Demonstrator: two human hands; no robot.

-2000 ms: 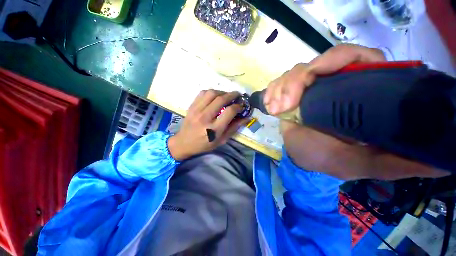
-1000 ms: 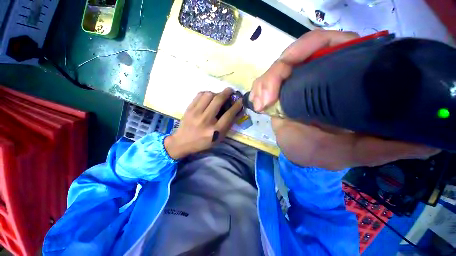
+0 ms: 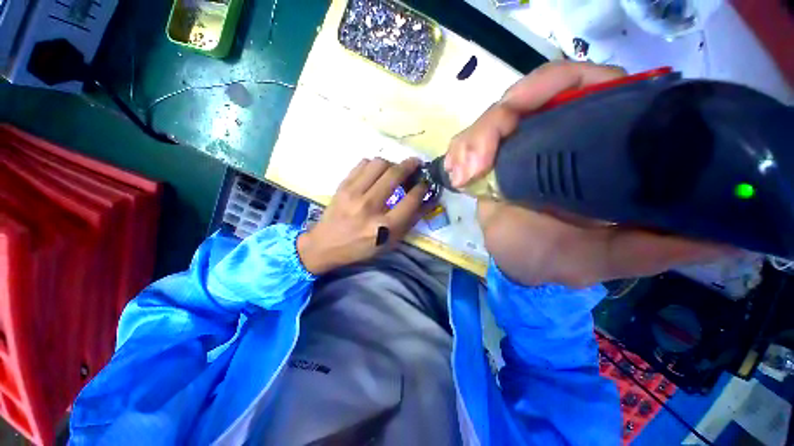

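Note:
My left hand (image 3: 361, 213) holds a small dark round watch case (image 3: 421, 189) with a shiny rim down on the pale yellow work mat (image 3: 305, 131). Its fingers cover much of the case, and a purple glint shows between them. My right hand (image 3: 514, 122) grips a large black electric screwdriver (image 3: 601, 157) with a red strip and a lit green light. The screwdriver's nose points at the case and meets its right edge; the tip itself is hidden. A small piece with a yellow strip (image 3: 437, 217) lies just below the case.
A tray of small silvery parts (image 3: 391, 39) and a dark sliver (image 3: 467, 67) are on the mat. A green parts box (image 3: 205, 49) is at upper left. Red foam trays (image 3: 96, 253) stand at left, another red tray (image 3: 640, 392) at lower right. A black cord (image 3: 131, 109) crosses the bench.
The screwdriver's rear has swung into fuller view and its green light now shows. The whole view has shifted slightly. My left hand still holds the case.

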